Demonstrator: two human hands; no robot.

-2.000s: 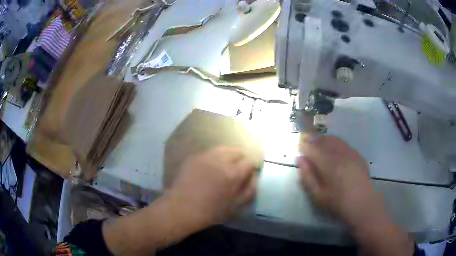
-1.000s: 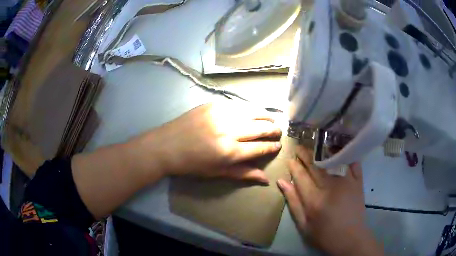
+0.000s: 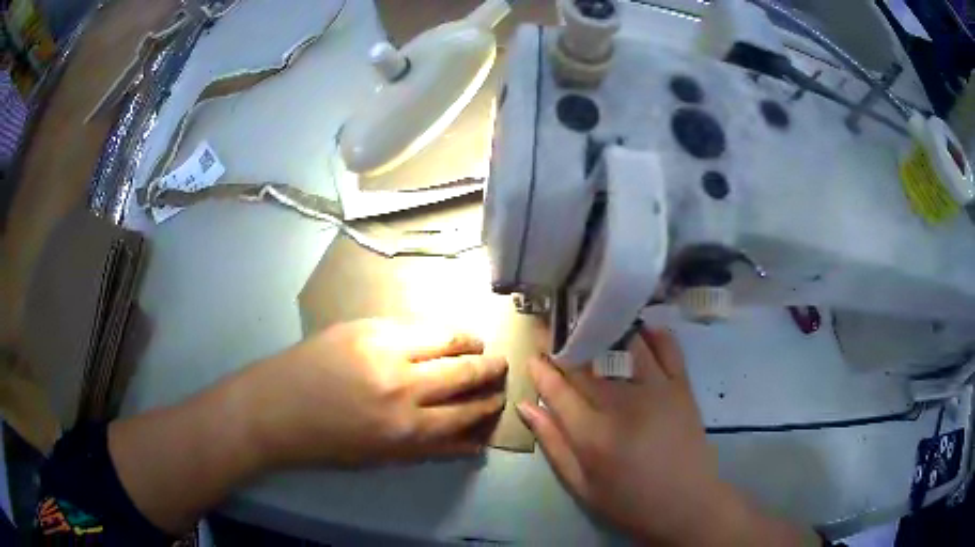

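Note:
A brown fabric piece (image 3: 342, 283) lies flat on the white table, its edge running under the sewing machine head (image 3: 738, 160). My left hand (image 3: 396, 390) lies palm down on the piece, left of the needle area. My right hand (image 3: 615, 427) is below the machine head, its fingertips at the right edge of the piece, thumb close to my left fingers. Both hands press the piece rather than grip it. The needle area is hidden by glare and the head. A narrow tan strip (image 3: 230, 192) with a white printed tag (image 3: 196, 180) lies behind my left hand.
A stack of brown cut pieces (image 3: 80, 310) stands at the left. A white oval lamp (image 3: 422, 96) glows behind the needle area, above other brown pieces. Dark red snips (image 3: 804, 318) are partly hidden by the machine head. A dark line crosses the table at right.
The fabric piece has moved away from me under the machine, its far end now showing beyond my left hand. Earlier it was bunched under the left hand, then flat. The view has shifted.

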